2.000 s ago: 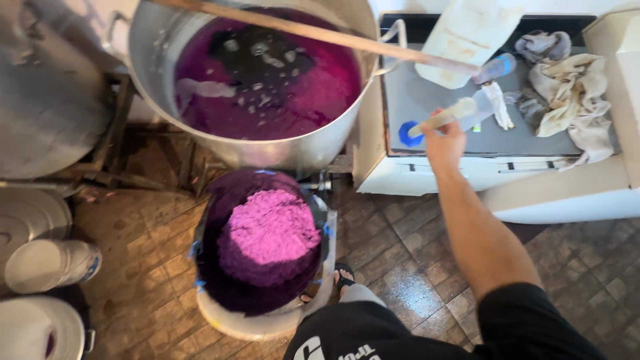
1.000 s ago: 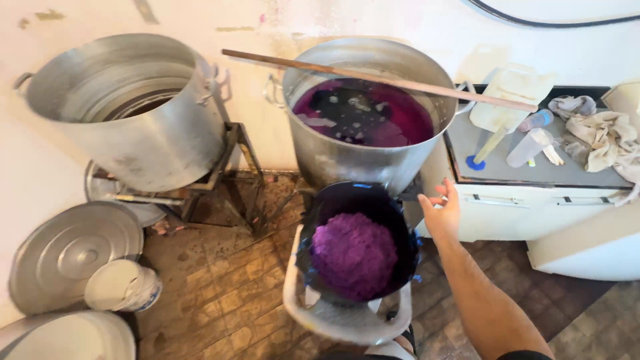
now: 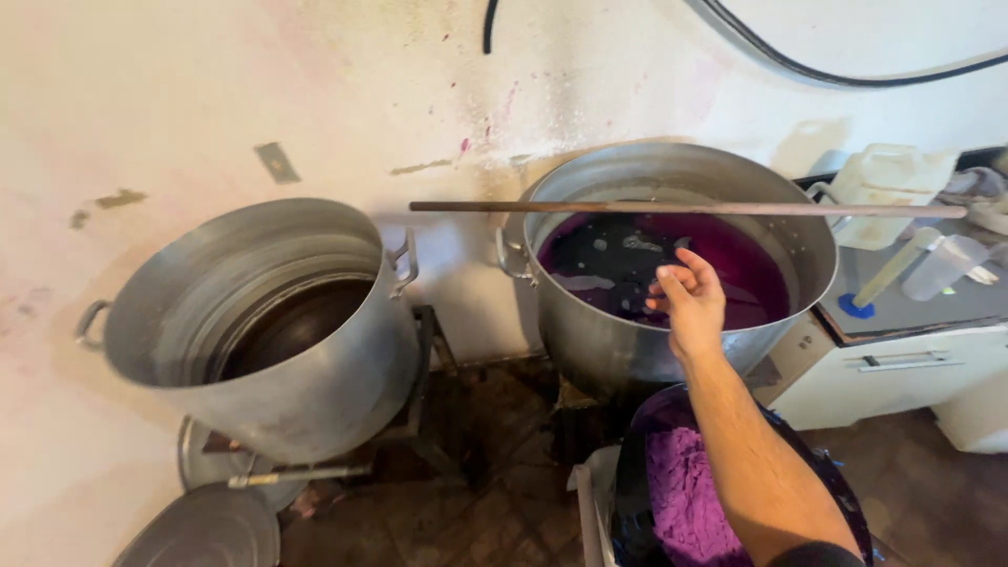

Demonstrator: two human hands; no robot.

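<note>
My right hand (image 3: 690,298) reaches over the near rim of a large aluminium pot (image 3: 669,157) holding dark purple liquid (image 3: 740,268). Its fingers are loosely curled and apart, with nothing held. A long wooden stick (image 3: 614,208) lies across the pot's rim. Below my forearm, a black tub (image 3: 819,472) holds a mass of wet magenta-purple material (image 3: 689,496), partly hidden by the arm. My left hand is out of view.
A second aluminium pot (image 3: 331,394) stands on a metal stand (image 3: 425,425) at left, with lids (image 3: 228,528) below it. On the right-hand counter (image 3: 890,315) are a plastic jug (image 3: 890,185), a measuring cylinder with blue base (image 3: 858,305), a clear plastic beaker (image 3: 941,268) and cloths (image 3: 988,209).
My right hand held the cylinder over the counter two seconds ago; the cylinder now stands there, released, and the hand is over the pot. The view has swung up and left.
</note>
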